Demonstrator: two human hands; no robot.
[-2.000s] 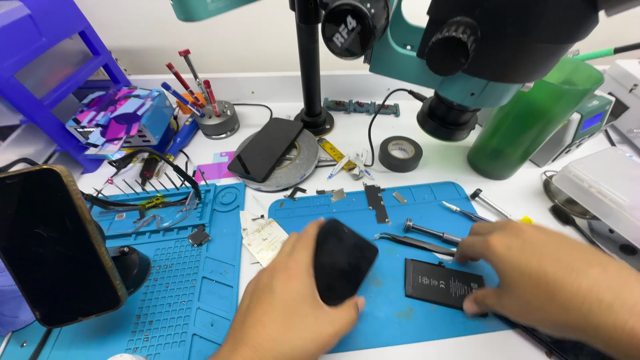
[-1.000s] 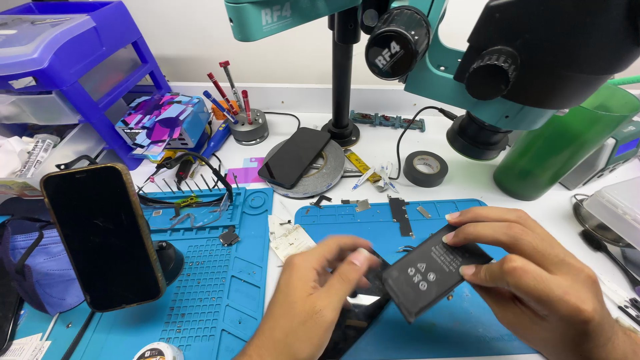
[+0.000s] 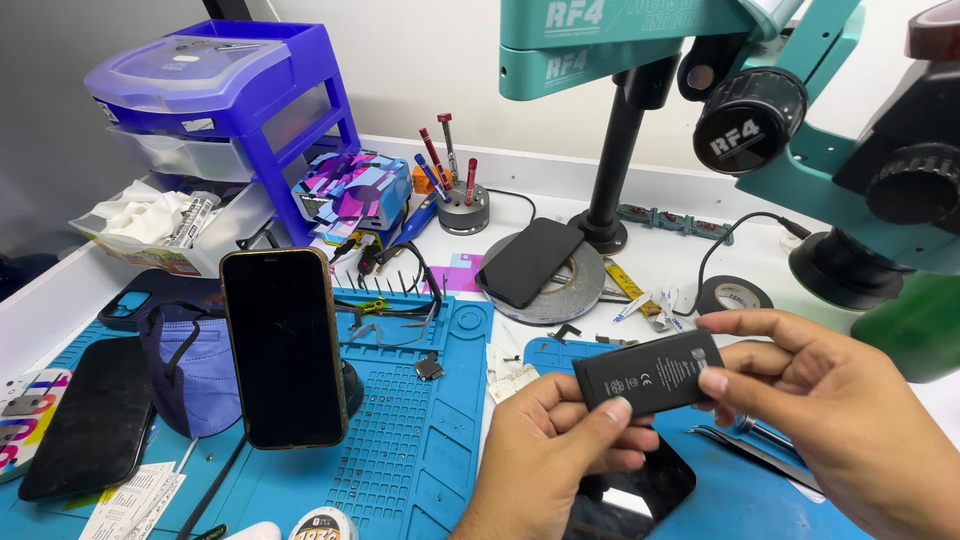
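Observation:
A black phone battery (image 3: 649, 375) with white print is held up between both hands. My left hand (image 3: 559, 450) grips its lower left end, thumb on the printed face. My right hand (image 3: 810, 382) pinches its right end between thumb and fingers. Beneath them a dark phone (image 3: 637, 487) lies on the blue repair mat (image 3: 735, 510), partly hidden by my left hand. Black tweezers (image 3: 757, 457) and a metal-shafted tool (image 3: 765, 431) rest beside my right hand.
A phone stands upright on a holder (image 3: 285, 349) at left, near a blue face mask (image 3: 202, 375). Behind are a tape roll carrying another phone (image 3: 531, 262), a screwdriver holder (image 3: 463, 214) and a blue drawer unit (image 3: 225, 97). The microscope (image 3: 847, 262) overhangs the right side.
The battery lay on the mat two seconds ago and is now raised in both hands. My left hand held the dark phone then; now that phone lies on the mat. The view has swung left.

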